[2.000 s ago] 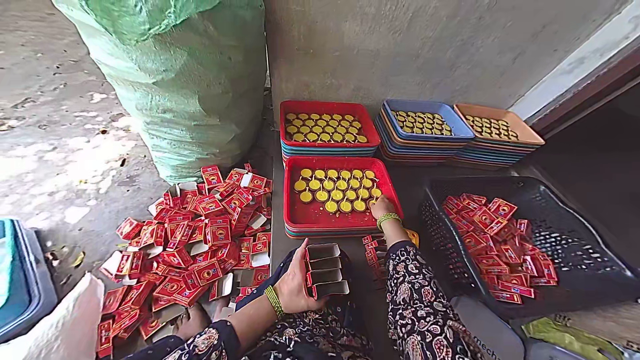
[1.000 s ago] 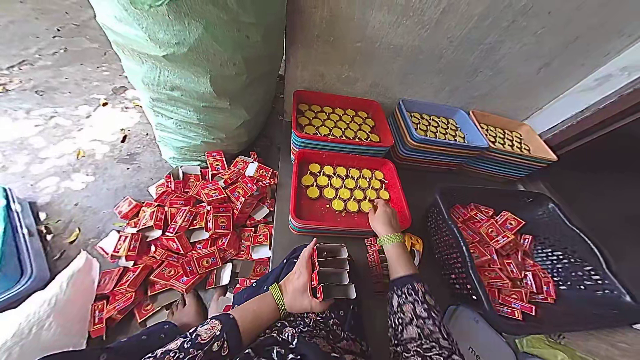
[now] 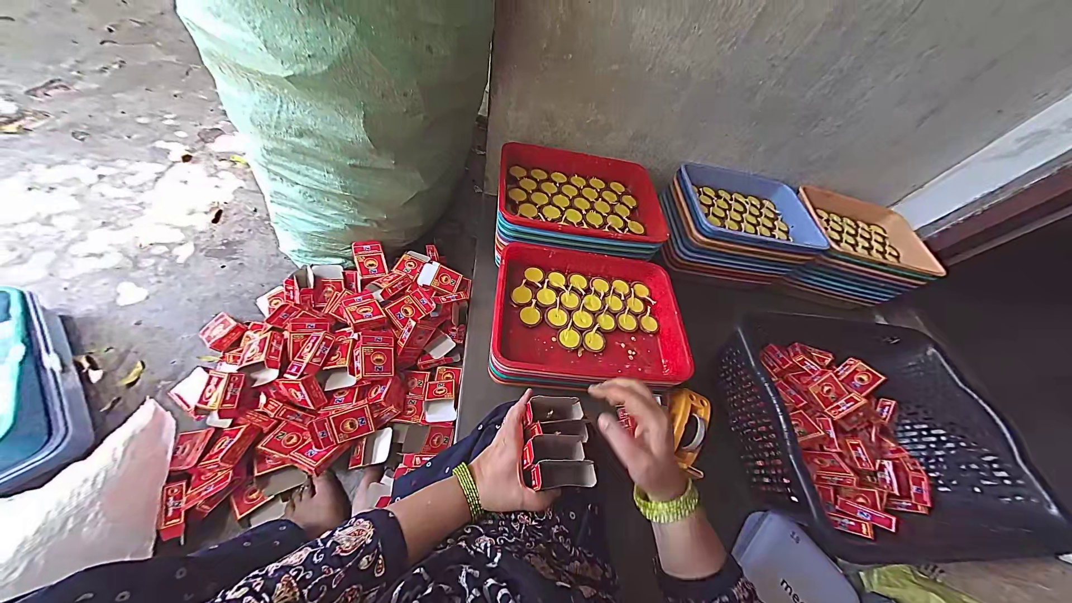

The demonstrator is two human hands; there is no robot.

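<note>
My left hand (image 3: 509, 466) holds several small open red cardboard boxes (image 3: 559, 442) in a row, their grey insides facing up. Just right of them, my right hand (image 3: 641, 435) is raised with its fingers spread; whether a small thing lies in it cannot be told. Beyond both hands, a red plastic tray (image 3: 636, 368) on a stack of trays holds round yellow-topped pieces (image 3: 581, 318) with short pale stems. Beside my right hand lies a yellow tape dispenser (image 3: 690, 427), with red boxes partly hidden behind the hand.
A heap of red boxes (image 3: 335, 368) lies on the left, below a green sack (image 3: 360, 117). Behind stand another red tray (image 3: 653, 230), a blue tray (image 3: 804, 239) and an orange tray (image 3: 913, 243), all stacked. A black basket (image 3: 963, 402) with red boxes stands on the right.
My right hand has moved from the near red tray back toward the boxes in my left hand. Fewer yellow-topped pieces lie at that tray's near side.
</note>
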